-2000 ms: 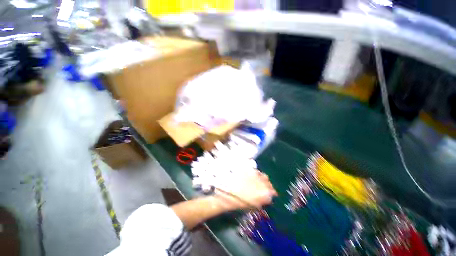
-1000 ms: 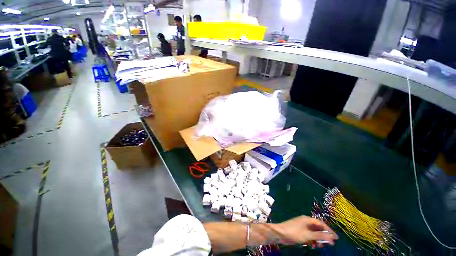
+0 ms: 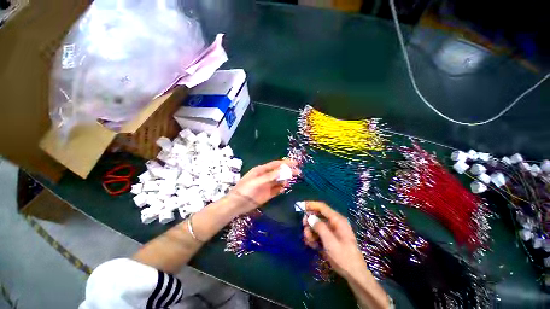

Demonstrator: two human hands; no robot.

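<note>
My left hand (image 3: 262,182) is closed on a white connector housing (image 3: 284,173) above the left ends of the teal wires (image 3: 331,178). My right hand (image 3: 335,238) holds small white housings (image 3: 311,219) at its fingertips, above the blue wires (image 3: 277,244). A heap of white housings (image 3: 187,175) lies left of my left hand. Yellow wires (image 3: 344,134) lie behind the teal ones, red wires (image 3: 446,196) to the right, black wires (image 3: 437,274) at the front right. Whether a wire is in either hand cannot be told.
A clear plastic bag (image 3: 126,60) bulges over an open carton (image 3: 78,145) at the back left. A white box with a blue band (image 3: 211,102) stands behind the heap. Red-handled scissors (image 3: 118,179) lie beside it. Wired harnesses (image 3: 524,199) are piled at the right. A white cable (image 3: 416,90) hangs behind.
The view has turned down and right to the wire bundles. My left hand has moved from beside the housing heap to the teal wires. My right hand has come into view.
</note>
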